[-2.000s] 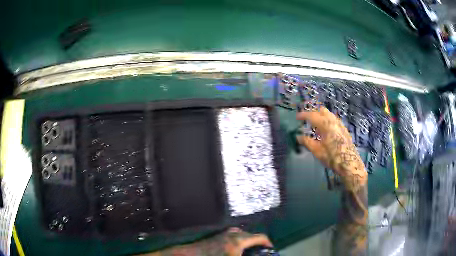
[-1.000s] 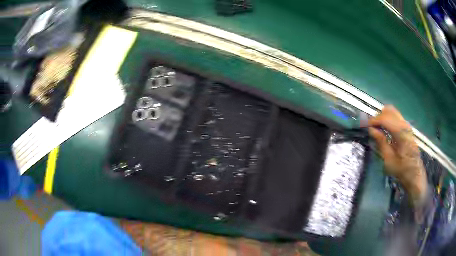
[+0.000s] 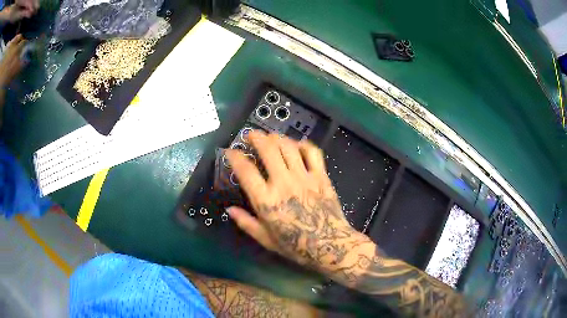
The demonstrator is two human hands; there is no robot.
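Note:
A long black divided tray (image 3: 395, 176) lies at an angle on the green bench. One black plate with three ringed lenses (image 3: 292, 118) lies in its leftmost compartment. My right hand (image 3: 289, 186) is palm down over that compartment, fingers spread over more lens plates (image 3: 219, 166), hiding most of them; whether it grips one is unclear. Several small loose rings (image 3: 203, 212) lie near my thumb. The second compartment holds tiny specks, and the rightmost holds a glittering white heap (image 3: 454, 243). Only my left forearm and blue sleeve show at the bottom edge; the left hand is not visible.
A black side tray of cream pieces (image 3: 118, 65), a clear bag (image 3: 106, 17) and white papers (image 3: 130, 140) lie left. Many black plates (image 3: 511, 239) lie right. A pale rail (image 3: 348, 77) borders the conveyor, which carries one plate (image 3: 393, 48). Another person's hands show top left.
The view has swung left, showing more of the side tray. My right hand has moved from the tray's right end to its leftmost compartment, over the lens plates.

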